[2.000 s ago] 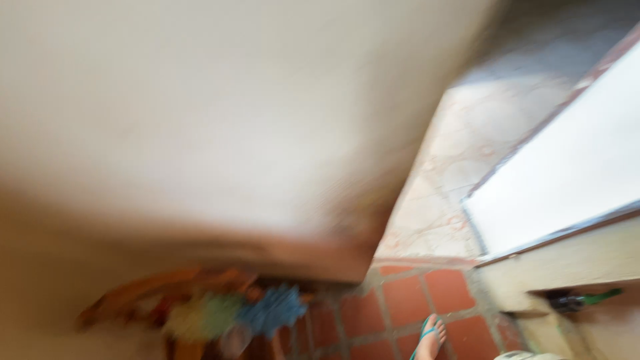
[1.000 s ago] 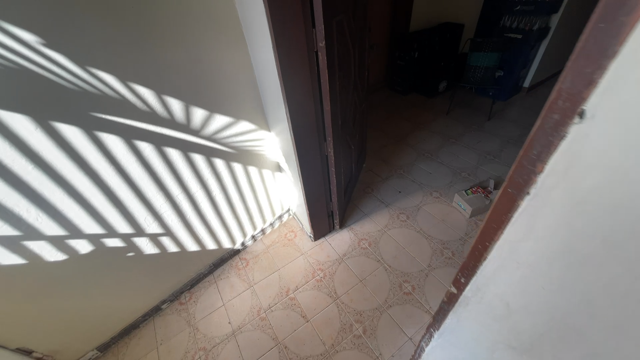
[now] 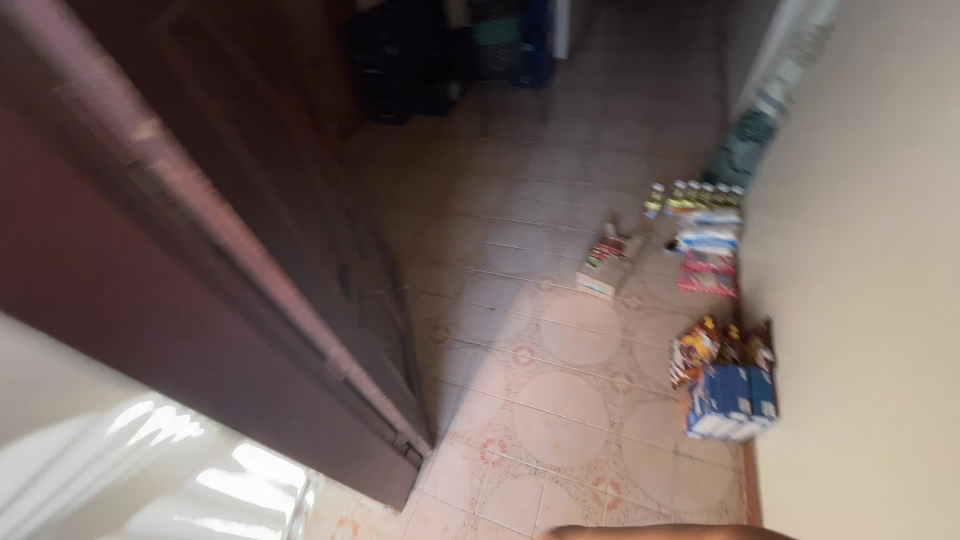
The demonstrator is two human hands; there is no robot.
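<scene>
At the bottom edge, a blurred strip of bare skin (image 3: pixel 667 532) shows, part of a hand or forearm; which side it belongs to cannot be told, and nothing is seen in it. Beyond it on the patterned tile floor stands an open cardboard box (image 3: pixel 598 281) with packets in it. Along the right wall are several bottles of yellow liquid (image 3: pixel 697 196), white and blue packs (image 3: pixel 706 236), pink packs (image 3: pixel 707 271), brown and yellow bags (image 3: pixel 694 349) and blue boxes (image 3: pixel 731 401).
A dark brown door and its frame (image 3: pixel 225 247) fill the left. The cream wall (image 3: pixel 855 300) runs down the right. Dark bags (image 3: pixel 405 64) stand at the back, beside a blue and green thing (image 3: pixel 510 45). Sunlight falls on the white wall at lower left.
The view has moved a long way, from an outside wall to the doorway. The cardboard box looks nearer than a second ago, and the goods along the right wall have come into view.
</scene>
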